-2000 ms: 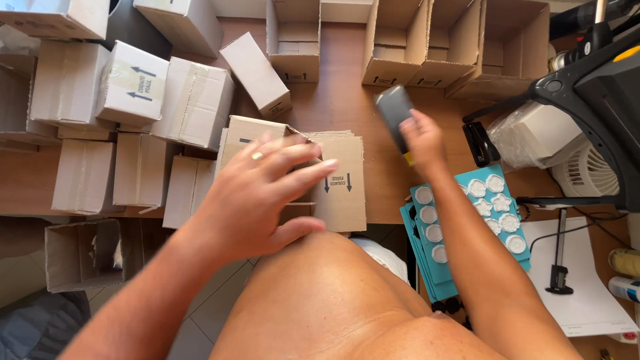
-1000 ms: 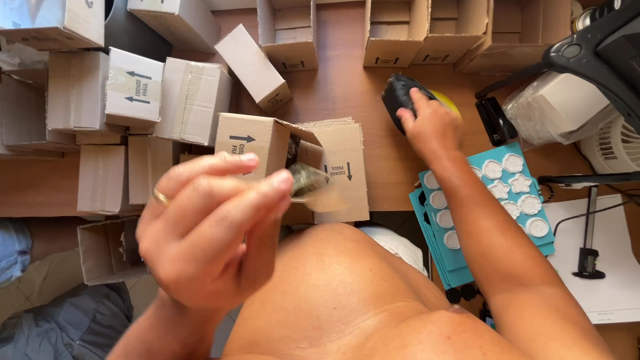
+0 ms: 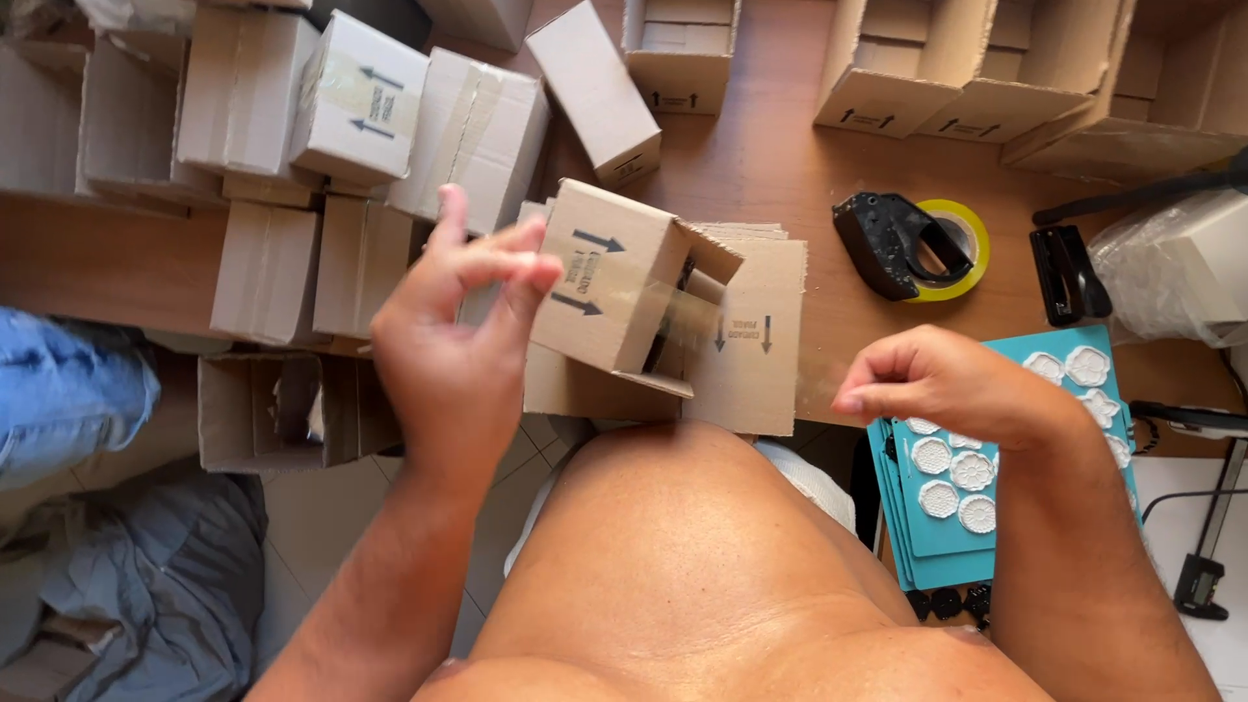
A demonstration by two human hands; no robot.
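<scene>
A small open cardboard box with arrow prints lies tilted on flattened cardboard, a dark item partly visible inside. Across its opening runs a strip of clear tape, its ends faint, in line with the fingertips of both hands. My left hand is raised at the box's left, blurred, thumb and index finger pinched. Low on the right, my right hand pinches over the edge of the teal sheets. A black tape dispenser with a yellow-rimmed roll rests on the table above it.
Closed cardboard boxes stand stacked at left. Open boxes line the back. At right are a black stapler, teal sheets with white patterned discs, plastic wrapping and a digital caliper. Another open box is lower left.
My right hand has let go of the tape dispenser and moved down toward me. The dispenser now lies on the table. The tape strip, earlier at my left fingers, now spans the box opening.
</scene>
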